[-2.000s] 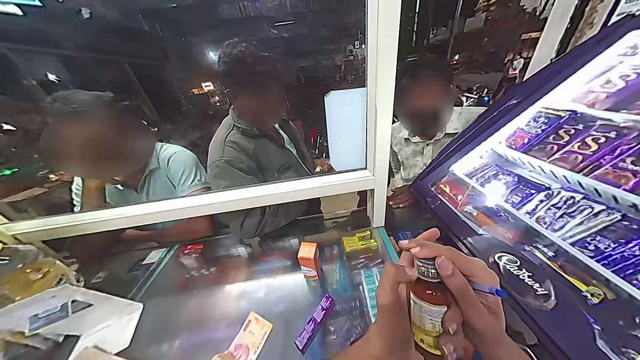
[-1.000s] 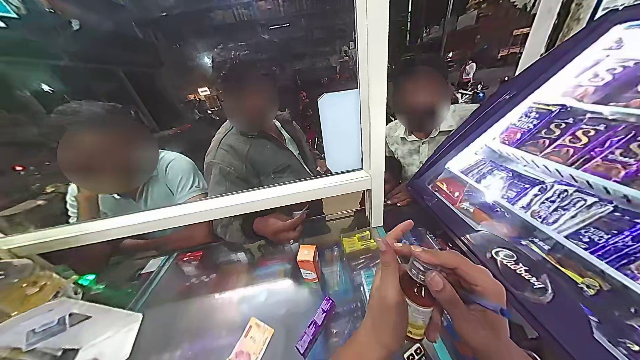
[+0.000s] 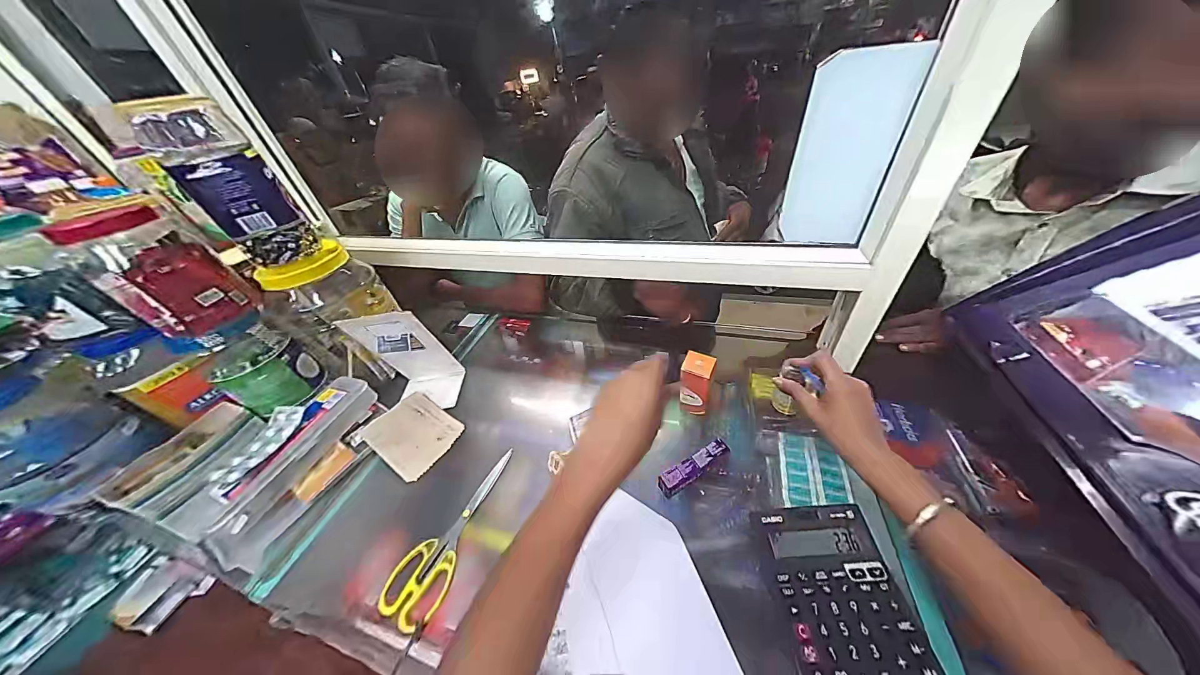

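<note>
My right hand (image 3: 825,394) holds the top of a small bottle (image 3: 784,392) at the right of the glass counter (image 3: 506,394), with a blue pen between its fingers. Out over the middle of the counter reaches my left hand (image 3: 630,408), blurred, and what its fingers do is hidden. Just right of it an orange and white box (image 3: 697,382) stands upright. A purple carton (image 3: 693,467) lies between my hands. Blister strips (image 3: 814,471) and a black Casio calculator (image 3: 837,581) are below my right hand. White paper (image 3: 647,581) lies under my left forearm.
Yellow-handled scissors (image 3: 441,558) and a brown paper piece (image 3: 412,436) lie at the left, near plastic jars (image 3: 314,281) and boxes of packets. A white window frame (image 3: 600,262) runs along the back, with several people behind it. A purple display case (image 3: 1059,281) stands at the right.
My hands have moved apart; both were at the bottle before. The bottle is now farther back, near the orange box. The view has swung left, showing the scissors and jars.
</note>
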